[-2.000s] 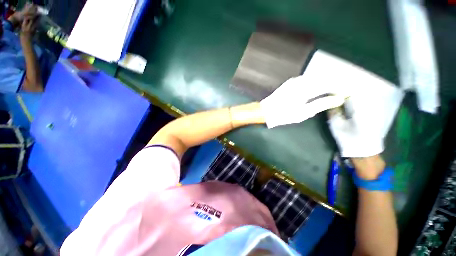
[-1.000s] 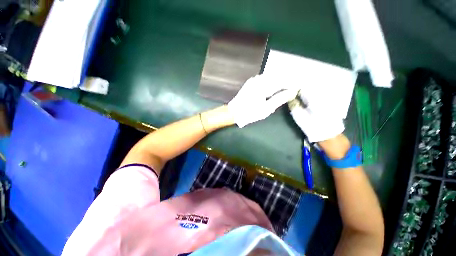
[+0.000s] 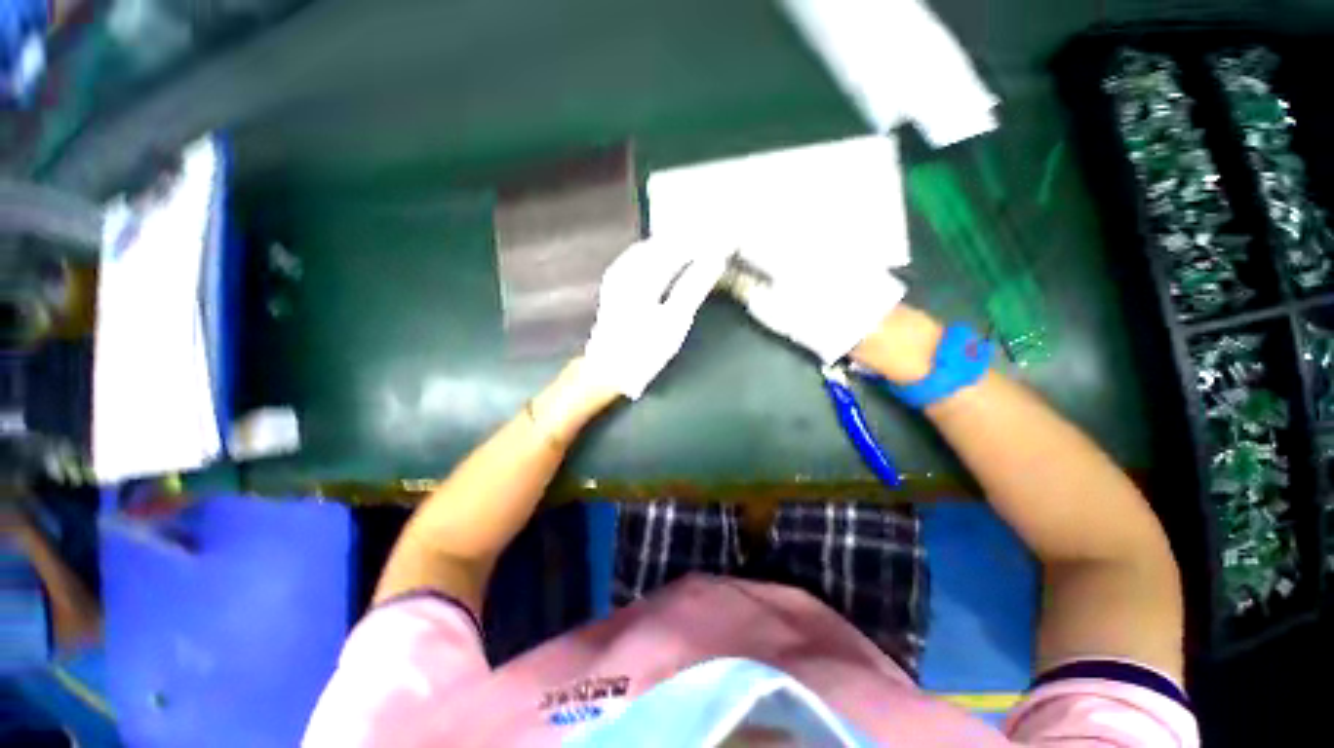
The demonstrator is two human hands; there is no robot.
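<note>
My left hand (image 3: 639,311) and my right hand (image 3: 822,310), both in white gloves, meet at the lower edge of a white sheet (image 3: 790,197). Between their fingertips is a small pale-brown piece (image 3: 743,278), blurred and partly covered; it looks like a small circuit board. My right fingers are closed on it. My left fingertips touch its left end; whether they grip it I cannot tell. A grooved plate (image 3: 563,249) lies left of the sheet. Blue-handled nippers (image 3: 860,427) lie below my right hand.
Green rails (image 3: 973,241) lie right of the sheet. A black compartment tray (image 3: 1195,325) of loose green boards stands at the right. A white wrapped bundle (image 3: 895,66) slants at the back. A clipboard (image 3: 158,322) and a blue box (image 3: 227,614) are at the left.
The view has turned and shifted right, so more of the black tray shows. Both hands have stayed together at the sheet's lower edge, with the small piece between them.
</note>
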